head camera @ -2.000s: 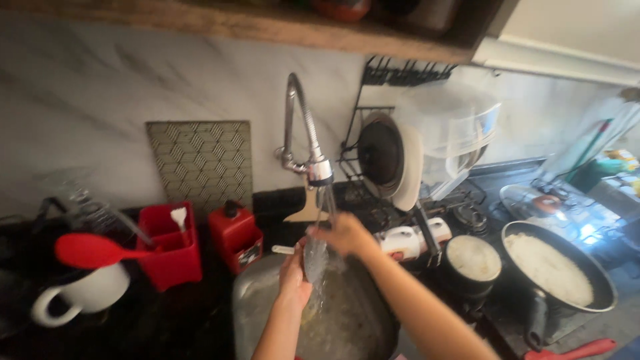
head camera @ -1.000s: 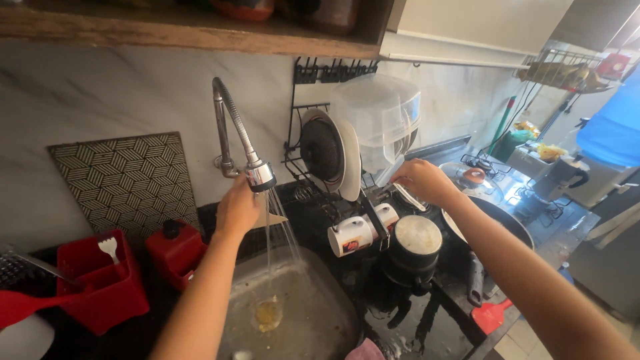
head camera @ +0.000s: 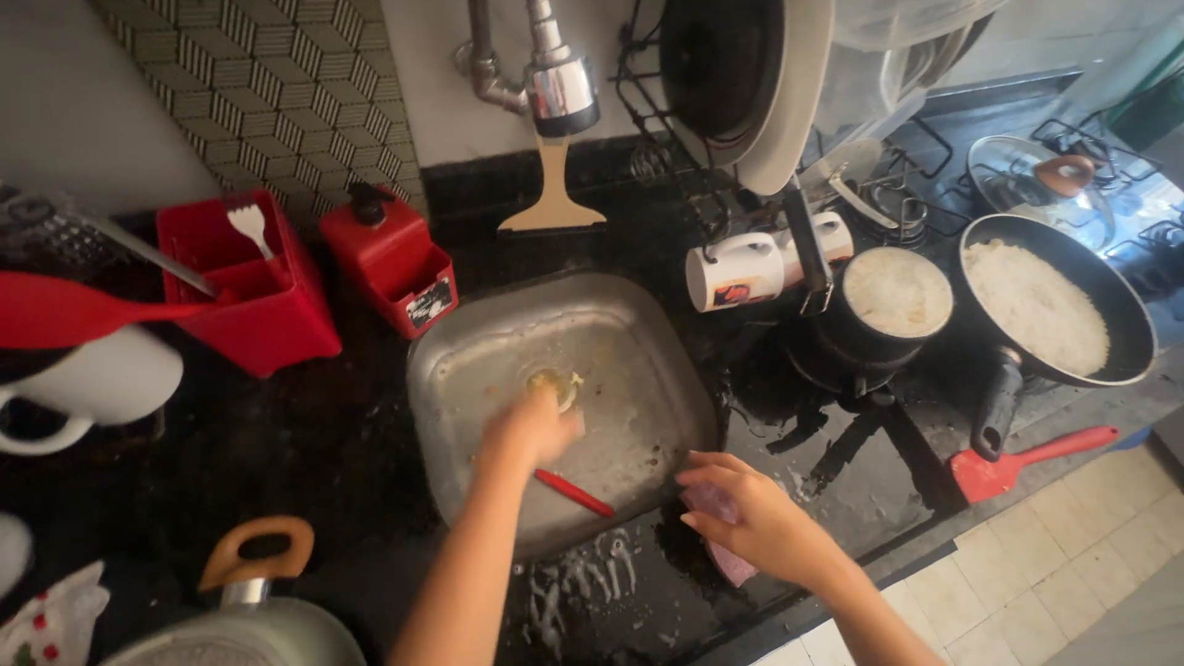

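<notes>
My left hand (head camera: pixel 534 427) is blurred, low over the metal sink basin (head camera: pixel 629 370) near its drain, where small food scraps lie; whether it holds anything is hidden. Just right of the basin, my right hand (head camera: pixel 763 523) has its fingers around a pink-purple sponge or cloth (head camera: pixel 733 562) at the wet counter's front edge. A red handle (head camera: pixel 574 492) of some utensil lies in the basin's front part. Above the basin is the chrome faucet head (head camera: pixel 561 92), with no water seen running. A beige squeegee (head camera: pixel 552 190) stands against the wall behind.
Left are a red utensil holder (head camera: pixel 268 314), a red soap dispenser (head camera: pixel 388 259) and a white mug (head camera: pixel 120 379). Right stand printed mugs (head camera: pixel 740 270), a black pot (head camera: pixel 856 342), a pan of white food (head camera: pixel 1036 305) and a red spatula (head camera: pixel 1027 462). A wooden-handled pan (head camera: pixel 250 629) is at front left.
My left hand has gone from the faucet head down into the basin, and the water has stopped. My right hand has come back from the dish rack to the sponge or cloth. The view tilts lower.
</notes>
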